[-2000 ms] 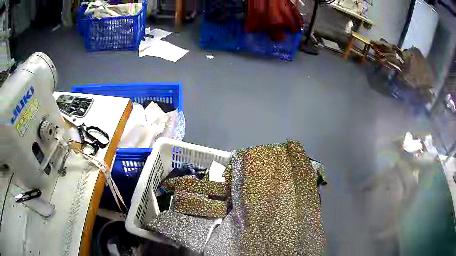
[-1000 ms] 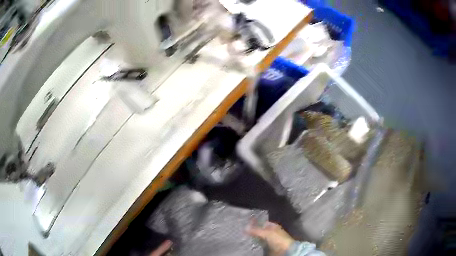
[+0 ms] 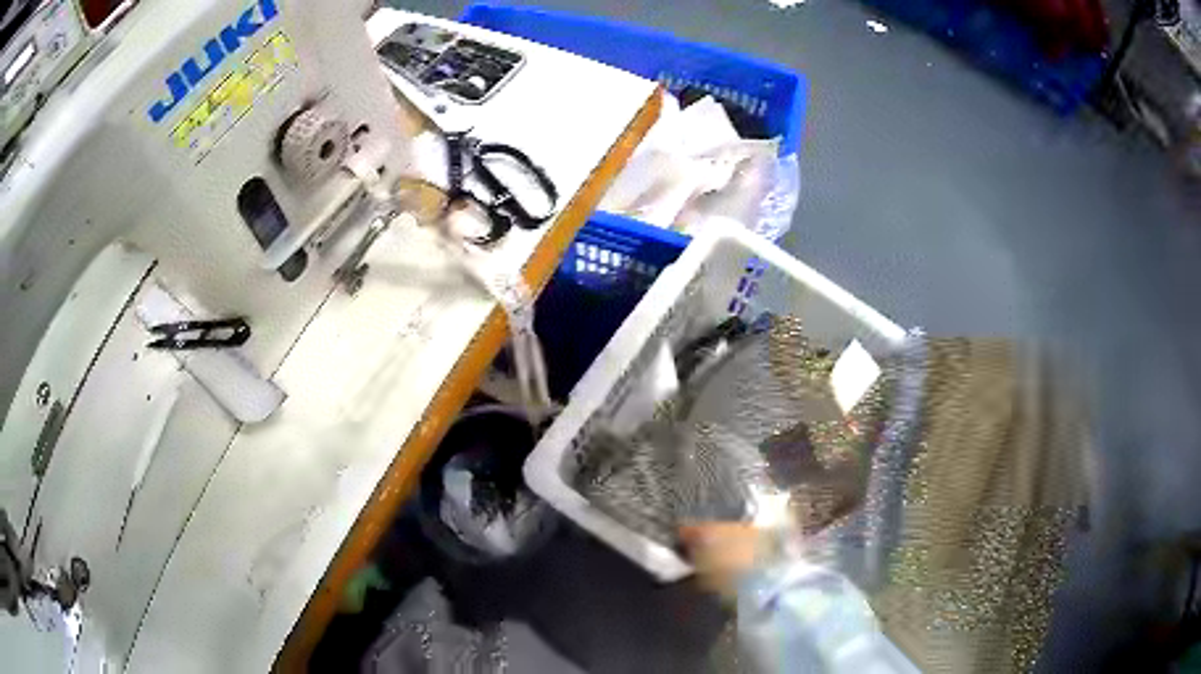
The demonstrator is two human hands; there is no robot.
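My right hand is blurred at the near edge of the white plastic basket, sleeve coming from the lower right. Blurred grey speckled cloth lies just beyond my fingers, inside the basket; whether my fingers grip it cannot be told. Brown-gold cut pieces hang over the basket's right side, and a small white paper lies at its far right. Another grey cloth shows at the bottom edge. My left hand is not in view.
The sewing machine stands on the white table at left. Black-handled scissors and black snips lie on it. A pale tape hangs over its edge above a dark bin. A blue crate stands behind the basket.
My right hand has moved up and right from the grey cloth at the bottom to the basket. Grey cloth now covers part of the gold pieces inside. My left hand has left the view.
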